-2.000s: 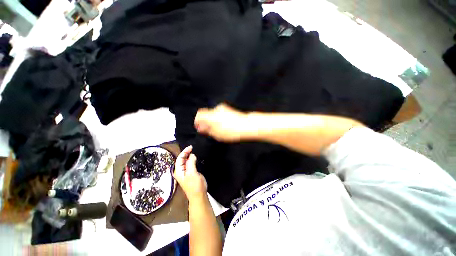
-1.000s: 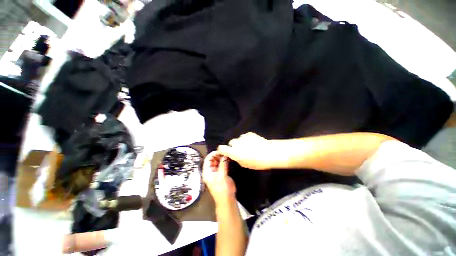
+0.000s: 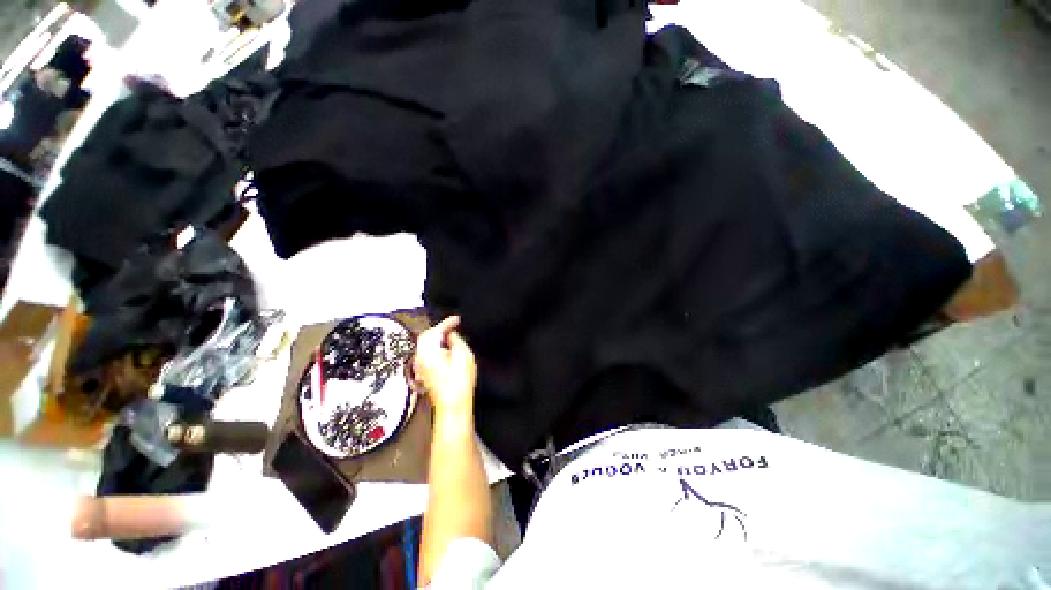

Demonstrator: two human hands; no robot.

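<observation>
A large black garment (image 3: 692, 231) covers much of the white table. My left hand (image 3: 445, 363) is at the right rim of a round white plate (image 3: 337, 398), beside the garment's left edge. Its fingers are bent, and I cannot tell whether they hold anything. The plate holds a heap of black trims (image 3: 352, 346), a finer, speckled heap (image 3: 352, 426) and a thin red stick (image 3: 319, 375). My right hand is not in view.
The plate lies on a brown-grey mat (image 3: 398, 461). A smartphone (image 3: 314, 482) and a dark olive cylinder (image 3: 236, 437) are left of it. Farther left are clear plastic (image 3: 219, 357), a crumpled black bag (image 3: 173, 282), a pinkish cylinder (image 3: 138, 516) and a tan box (image 3: 29, 346).
My right hand and forearm, which reached over the garment and then met my left hand, have gone out of view. My left hand remains beside the plate. The camera view has shifted.
</observation>
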